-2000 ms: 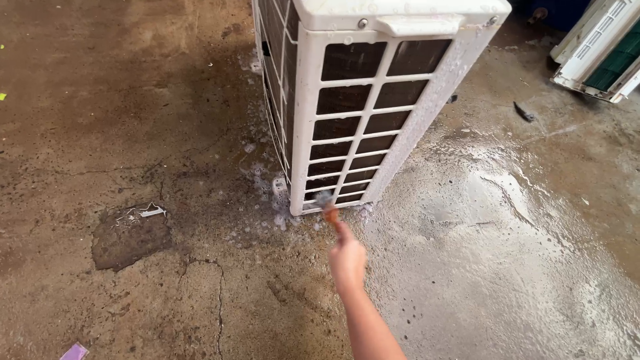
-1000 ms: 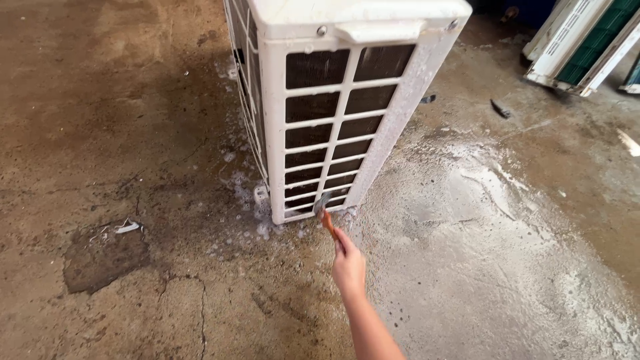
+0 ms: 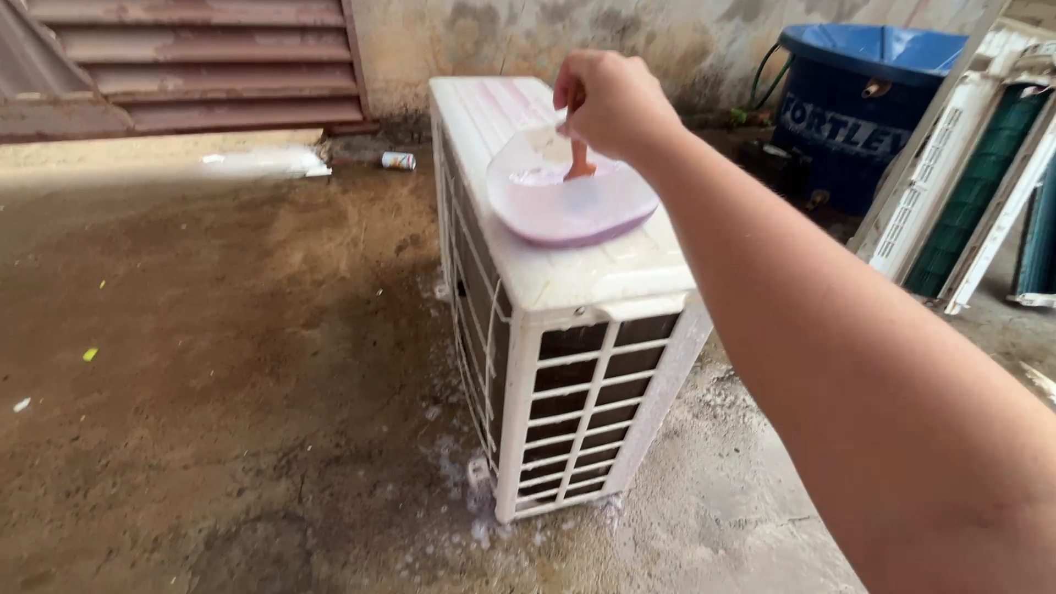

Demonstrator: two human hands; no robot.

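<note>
My right hand (image 3: 615,103) is closed around the orange-brown handle of a brush (image 3: 580,157), held upright over a translucent plastic basin (image 3: 528,202). The lower end of the brush dips into pinkish-purple liquid in the basin, and its bristles are hidden. Under the basin is the wet top of a white air conditioner outdoor unit (image 3: 594,280), which stands on the floor with its side grille facing me. Suds lie around its base. My left hand is out of view.
A blue plastic water tank (image 3: 858,115) stands at the back right, beside white air conditioner parts (image 3: 924,181) leaning upright. A can (image 3: 398,160) lies on the wet concrete floor (image 3: 206,330) near a louvred metal shutter (image 3: 214,66) and the stained wall.
My right hand has moved with the brush from the bottom of the side grille up to the basin on top of the unit. The view has tilted up.
</note>
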